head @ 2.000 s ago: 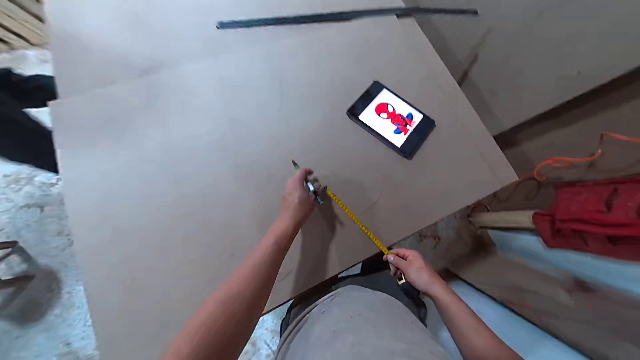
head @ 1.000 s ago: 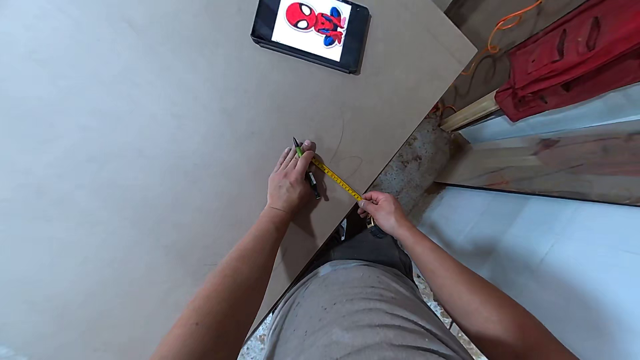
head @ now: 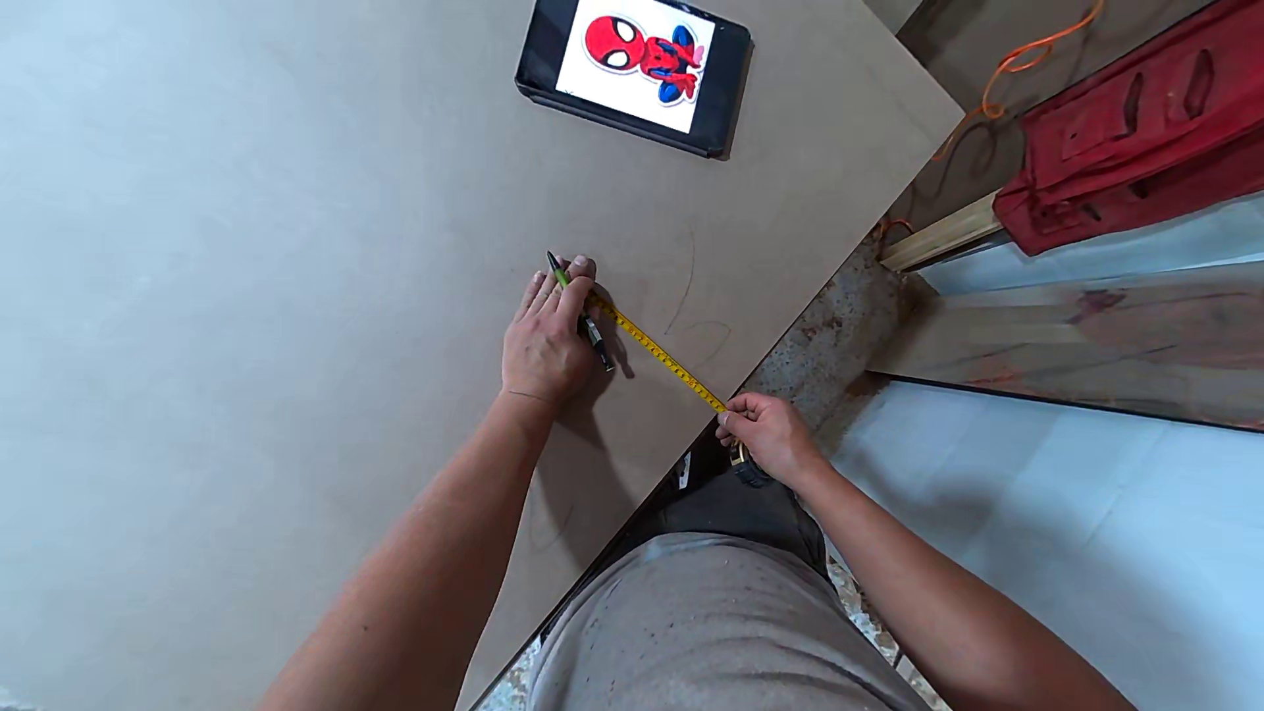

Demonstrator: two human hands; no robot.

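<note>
My left hand (head: 548,341) rests on the large flat board (head: 296,247) with a green and black pen (head: 591,331) held between its fingers. The end of the yellow tape measure blade (head: 662,355) lies at that hand's thumb. From there the blade runs across the board to its near edge, where my right hand (head: 770,434) pinches it. The dark tape measure case (head: 748,466) hangs under my right hand, partly hidden. Faint curved pencil lines show on the board beside the blade. A tablet (head: 637,64) in a black case lies farther back, showing a red and blue cartoon figure.
To the right of the board are a red fabric bag (head: 1136,128) and a wooden bar (head: 943,232). An orange cord (head: 1027,61) curls behind the bag. Below it are a reddish-brown plank (head: 1086,336) and a white panel (head: 1037,494). My body is against the board's near edge.
The view has moved closer to the board and turned. The blade stays stretched between my two hands, and the pen stays in my left hand.
</note>
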